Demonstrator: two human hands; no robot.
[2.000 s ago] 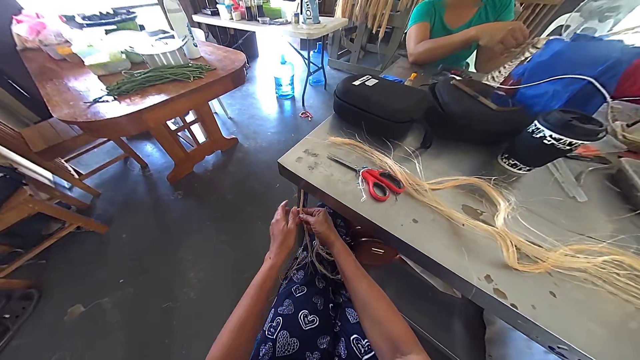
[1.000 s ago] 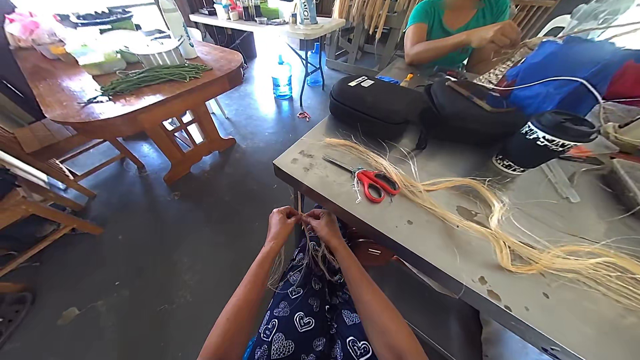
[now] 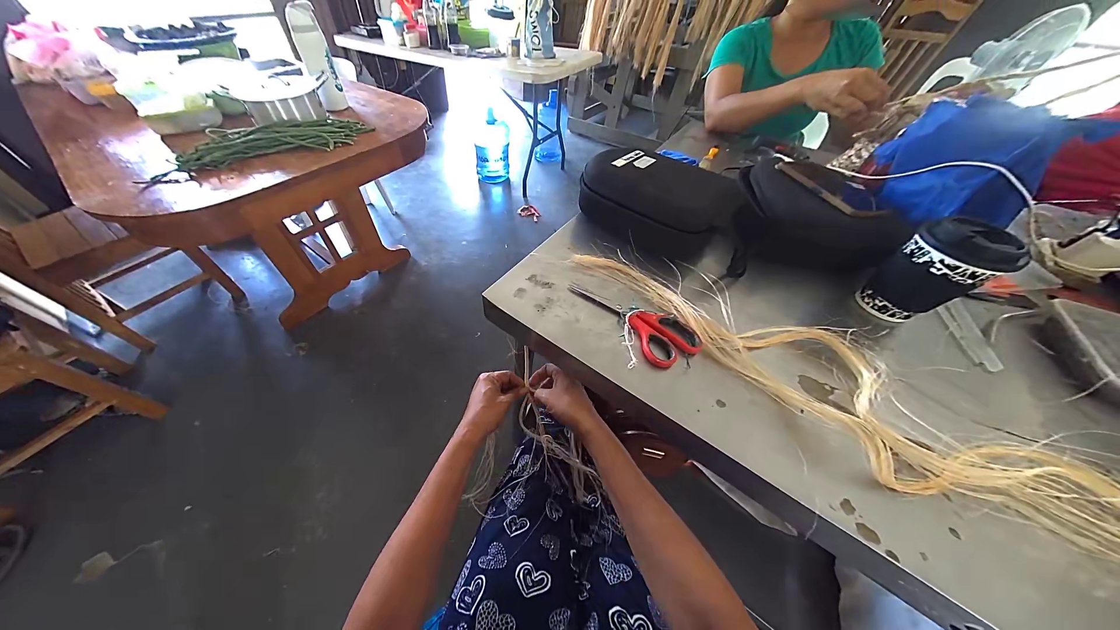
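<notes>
Over my lap, by the near left corner of the grey table [image 3: 604, 341], my left hand [image 3: 495, 398] pinches thin fiber strands [image 3: 528, 394] between thumb and fingers. My right hand [image 3: 558, 395] grips the same strands, its fingertips close to those of the left. Loose ends of the strands hang over the dark blue cloth with white hearts on my lap. On the table lie red-handled scissors [image 3: 656, 337], blades pointing left, beside a long wavy bundle of pale raw fiber [image 3: 787, 394]. How the strands cross between my fingertips is too small to tell.
Behind the scissors sit a black zipped case [image 3: 656, 194], another black case [image 3: 818, 214] and a black patterned cup [image 3: 941, 267]. Across the table, a person in a green top [image 3: 796, 66] handles fibers near blue material [image 3: 976, 153]. A wooden table [image 3: 254, 188] with green long beans [image 3: 271, 142] stands left.
My left hand, open-fingered and a little lower two seconds ago, has come in close to the right hand at the strands. The scissors and fiber bundle lie as before.
</notes>
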